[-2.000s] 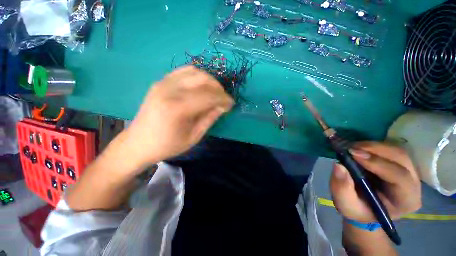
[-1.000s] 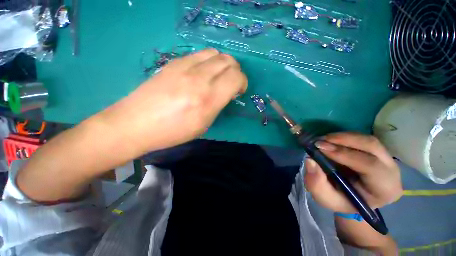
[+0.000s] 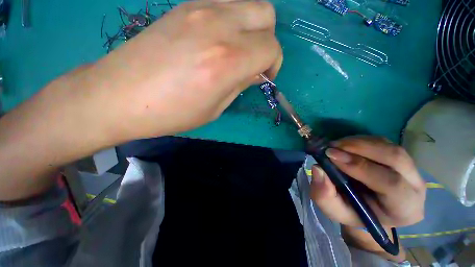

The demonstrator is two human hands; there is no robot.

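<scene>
A small blue-white circuit board (image 3: 269,96) lies on the green mat near its front edge, with a short dark lead and tiny part at its lower end. My right hand (image 3: 372,182) holds the soldering iron (image 3: 346,190) like a pen, its tip at the board's right side. My left hand (image 3: 219,62) is above the board's upper left, fingertips pinched on a thin silvery strand or lead (image 3: 266,79) that reaches the board's top end. Whether it is solder or a lead I cannot tell. The fingers hide the rest of it.
A tangled pile of wired components (image 3: 136,23) lies behind my left forearm. Finished board assemblies (image 3: 386,24) lie at the back right by a clear looped strip (image 3: 341,44) and a white scrap (image 3: 330,61). The fan (image 3: 458,47) and off-white pot (image 3: 442,143) stand at right.
My left hand has moved from the component pile to the board, with a thin strand now showing at its fingertips. The iron tip has come up to the board. The view has shifted closer.
</scene>
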